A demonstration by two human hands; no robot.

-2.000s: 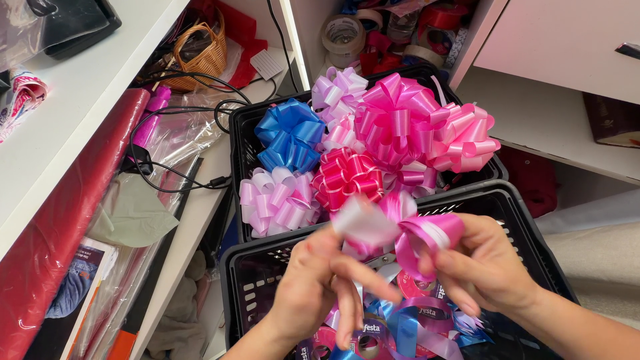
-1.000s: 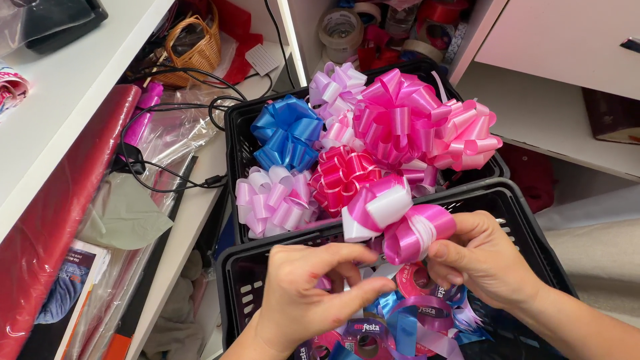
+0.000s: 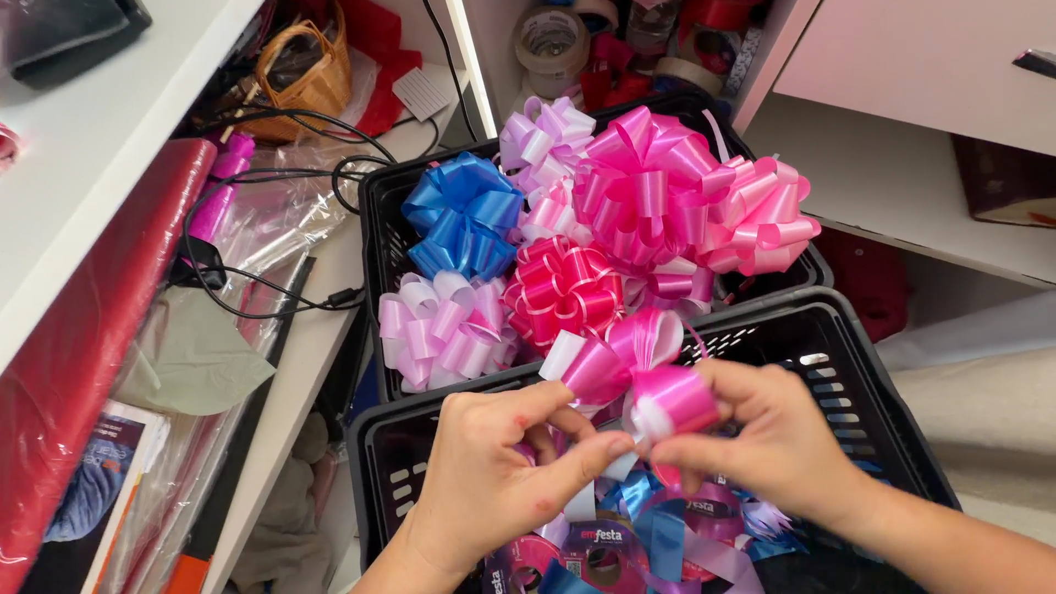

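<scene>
A magenta-and-white ribbon bow (image 3: 672,400) with several loops is between my hands, over the front black plastic basket (image 3: 833,330). My right hand (image 3: 759,437) pinches its lower loop. My left hand (image 3: 516,470) is at the bow's left side, thumb and index finger close together near the white ribbon; whether they grip it is unclear. Beyond the bow, the rear black basket (image 3: 375,247) holds finished bows: a blue bow (image 3: 464,216), a lilac bow (image 3: 450,326), a red bow (image 3: 565,293) and a large pink bow (image 3: 652,190). Ribbon rolls (image 3: 606,553) and loose ribbon lie in the front basket.
White shelf edges (image 3: 107,165) stand at the left. Beside them are a red wrapped roll (image 3: 99,330), clear film, black cables (image 3: 289,301) and a wicker basket (image 3: 309,78). Tape rolls (image 3: 551,49) sit behind the baskets. A white drawer front (image 3: 924,66) is at the upper right.
The bow's loops have turned and spread between my hands. My left hand has moved up and right, closer to the bow than one second ago, while my right hand still holds it.
</scene>
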